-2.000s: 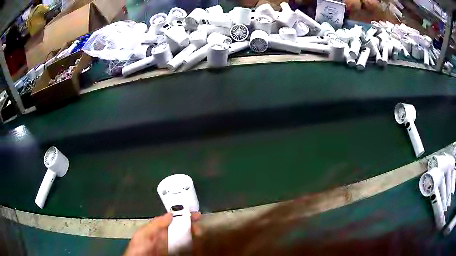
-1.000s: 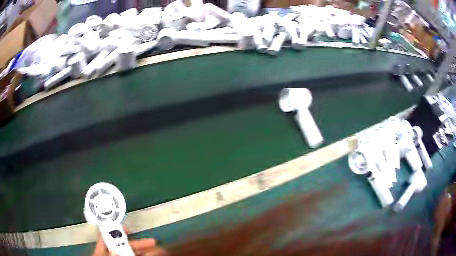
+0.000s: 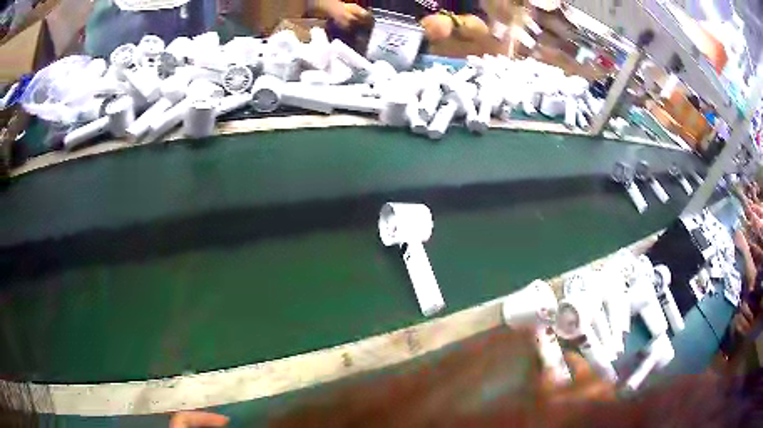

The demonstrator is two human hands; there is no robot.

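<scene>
A white handheld fan point(image 3: 416, 255) lies on the green belt, its head towards the far side and its handle towards me. My right hand point(image 3: 576, 378), blurred, is at the near heap of fans point(image 3: 615, 305) at lower right. It is closed around the handle of a white fan point(image 3: 530, 304) whose head is over the belt's edge rail. My left hand point(image 3: 199, 419) shows only as fingers at the bottom edge, left of centre. The rest of it is cut off, so its grip cannot be seen.
A large heap of fans point(image 3: 293, 79) lines the far side. More fans point(image 3: 637, 194) lie on the belt at far right. A black block point(image 3: 676, 261) stands by the near heap. Another person's hands point(image 3: 448, 27) show behind the far heap. A metal post point(image 3: 617, 94) stands right.
The view has swung right. The fan held at lower left has left that place. My right hand now shows with a fan at the near heap. The belt fan appears further left.
</scene>
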